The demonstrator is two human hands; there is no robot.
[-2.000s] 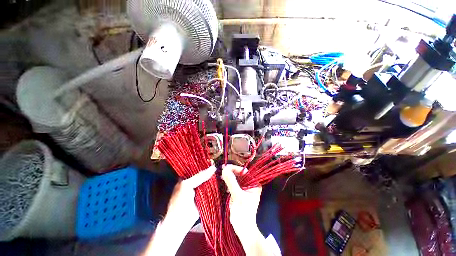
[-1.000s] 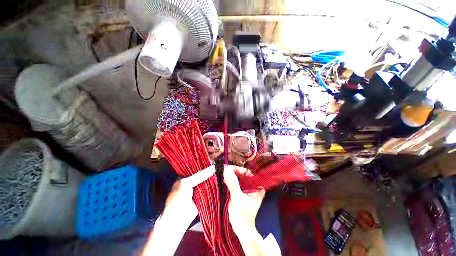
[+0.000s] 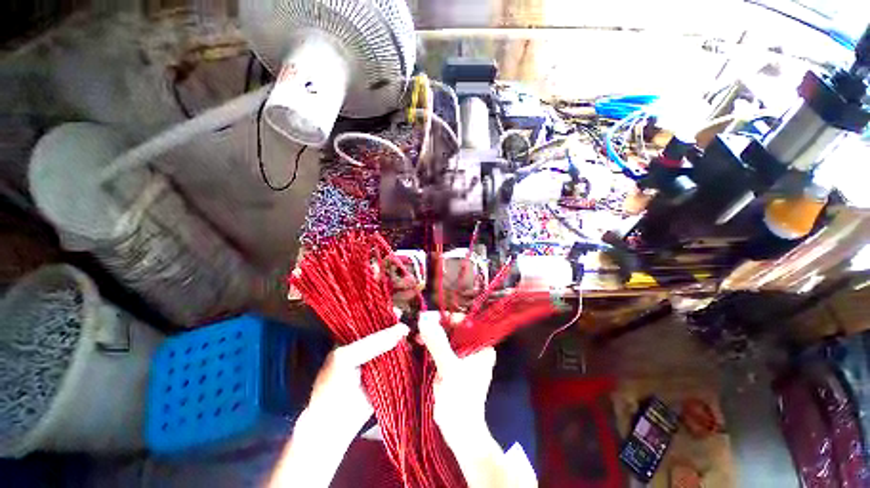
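My left hand [image 3: 345, 386] is closed around a thick bundle of thin red strands [image 3: 336, 291] that fans up and left to the bench edge. My right hand [image 3: 462, 381] is closed around a second bundle of red strands [image 3: 496, 319], fanned to the upper right and partly blurred. Red strands stand up from between my fingertips toward the dark grey bench machine [image 3: 474, 124] straight ahead. Both bundles run down over my lap. Two pale round rings [image 3: 462, 273] sit at the bench edge just beyond my fingertips. The strand tips at the machine are too blurred to tell.
A white fan [image 3: 320, 91] stands upper left. A blue perforated stool [image 3: 212, 386] and a pale bucket [image 3: 88, 381] of silvery pieces are at left. Small specks [image 3: 334, 212] are heaped on the bench. A second machine [image 3: 744, 181] is at right. A red crate [image 3: 577, 434] is below.
The strands in my right hand have shifted and fanned differently, with one loose strand now hanging at their right. The machine's front and white hose have moved. My left hand is nearly unchanged.
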